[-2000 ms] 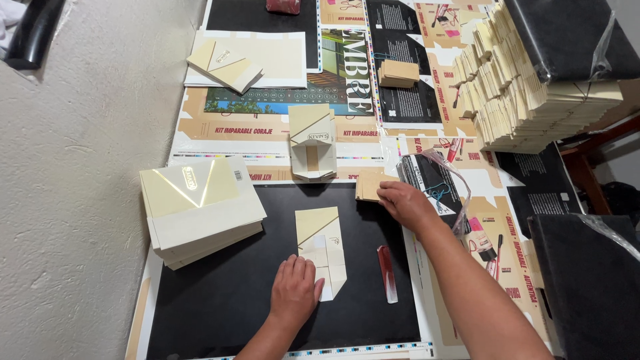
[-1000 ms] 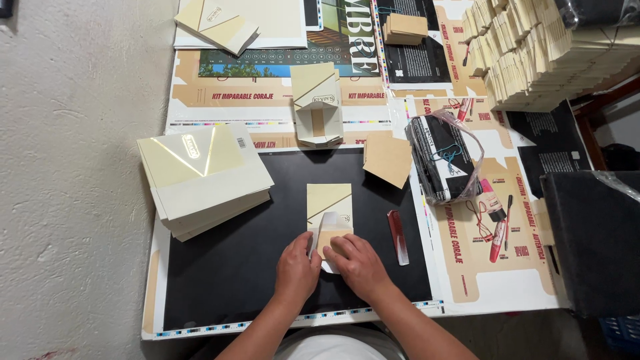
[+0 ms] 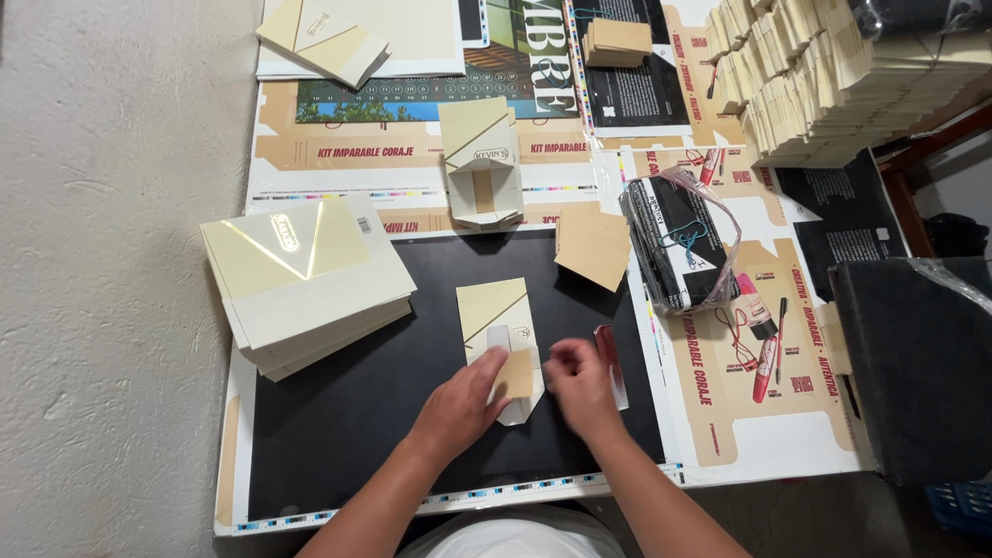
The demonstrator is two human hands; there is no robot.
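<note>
On the black sheet (image 3: 349,434) lies a partly folded cream paper packet (image 3: 492,306). My left hand (image 3: 461,395) rests on its lower part, fingers against a small tan card (image 3: 517,376) lying over the packet's flaps. Just right of the packet is my right hand (image 3: 580,380), its fingers curled and blurred, with nothing visible in them. A red comb (image 3: 611,364) with a clear end lies beside that hand. Several tan cards (image 3: 595,246) are piled above the comb. A folded packet with an opened end (image 3: 482,170) sits beyond the black sheet.
A stack of cream printed packets (image 3: 310,287) is at left, near the wall (image 3: 108,271). To the right are a plastic-wrapped black bundle (image 3: 678,248) and a black box (image 3: 914,372). Large stacks of folded cream pieces (image 3: 821,85) stand at back right, near more tan cards (image 3: 618,43).
My right hand was at the tan card pile, then on the packet, and is now just off its right side. A tan card now shows on the packet, under my left fingers.
</note>
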